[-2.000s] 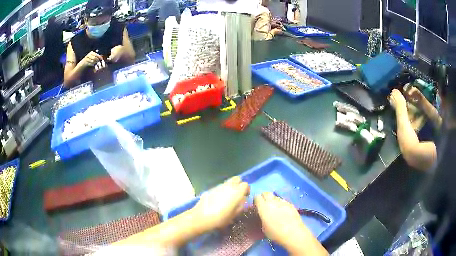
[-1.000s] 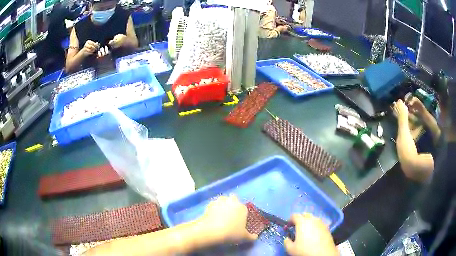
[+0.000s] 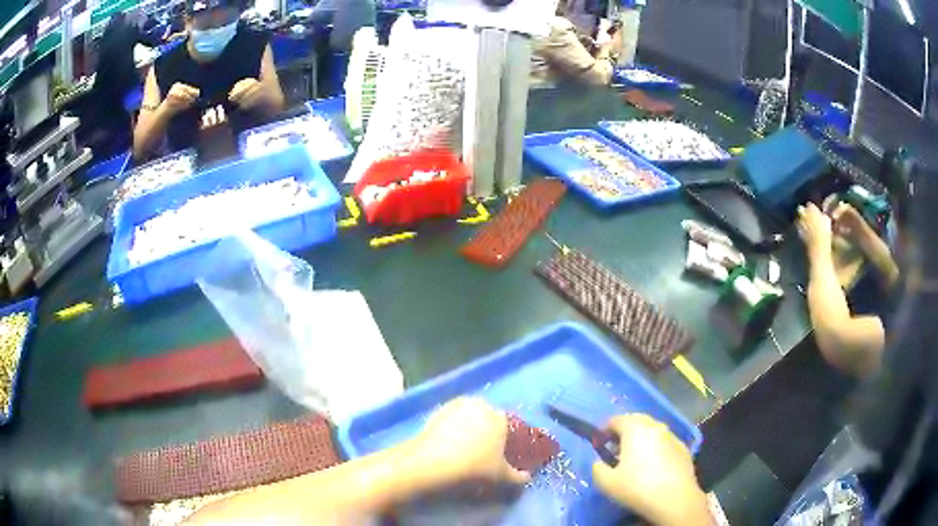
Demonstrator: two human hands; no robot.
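The shallow blue tray (image 3: 494, 382) lies nearest me. My left hand (image 3: 465, 444) is closed on a red-brown perforated board (image 3: 531, 444); only its right end shows past my fingers, over the tray. My right hand (image 3: 650, 467) is just right of the board, closed around dark pliers (image 3: 584, 423) that point up and left over the tray. Tiny pale metal parts (image 3: 561, 481) lie scattered in the tray between my hands. My left forearm hides the board's near part.
A perforated board (image 3: 231, 460) and a plain red-brown strip (image 3: 175, 372) lie left. A clear plastic bag (image 3: 309, 334) touches the tray's left side. A bumpy brown plate (image 3: 617, 306) lies beyond. A deep blue bin (image 3: 221, 252) and red basket (image 3: 413, 190) stand farther back. People work across and at right.
My right hand has left the board beside my left hand and moved right, taking hold of the pliers that lay in the tray. My left hand has shifted slightly down and left.
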